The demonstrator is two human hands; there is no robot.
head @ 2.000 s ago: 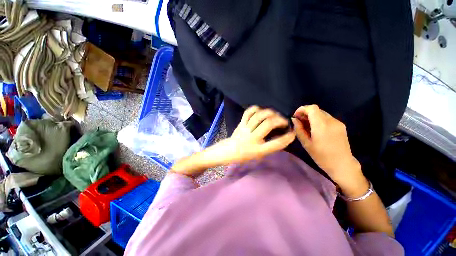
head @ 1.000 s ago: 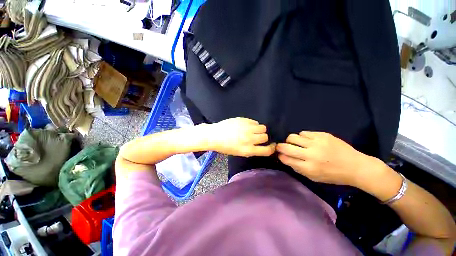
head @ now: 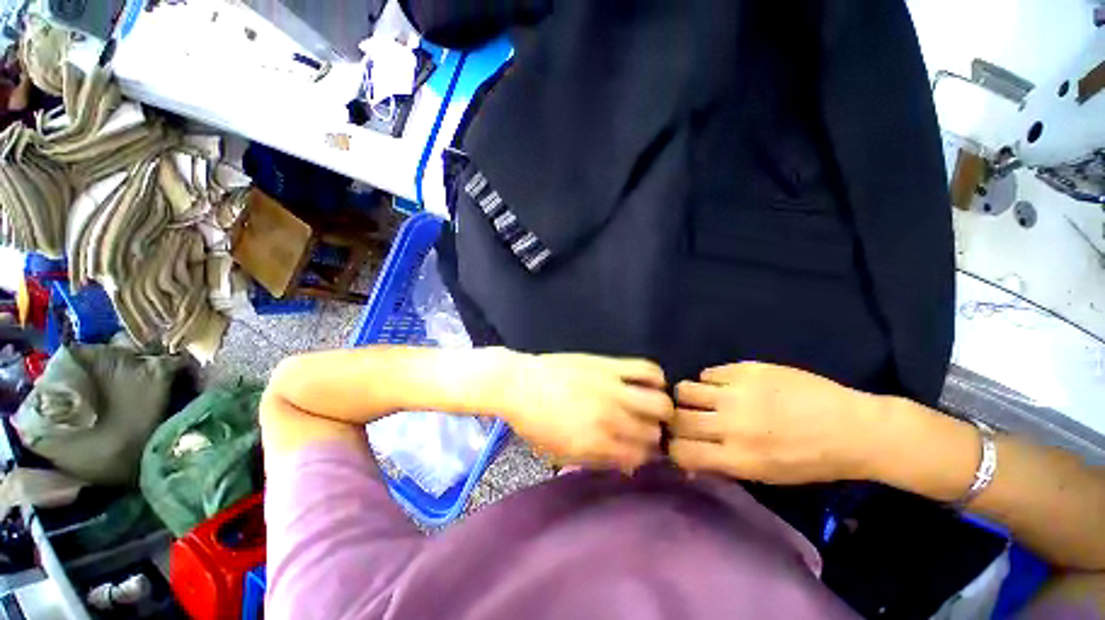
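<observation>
A dark jacket (head: 776,291) lies over the lap and the table in front of me, with a black and white striped trim (head: 507,223) on its left part and a pocket flap faintly visible at right. My left hand (head: 594,409) and my right hand (head: 757,422) meet at the jacket's near edge, their curled fingertips pinching the dark edge between them. The exact spot under the fingers is hidden, and I cannot tell whether a small tool or thread is held there.
A blue slatted basket (head: 404,285) with clear plastic bags (head: 430,451) stands left of the lap. A sewing machine (head: 1042,158) is on the white table at right. Beige cut pieces (head: 146,230), a green sack (head: 200,454) and a red crate (head: 224,560) lie at far left.
Both hands have moved lower in the picture, close to the body, still together at the jacket edge. The view has shifted, showing more of the table at the top. The pocket flap looks flatter.
</observation>
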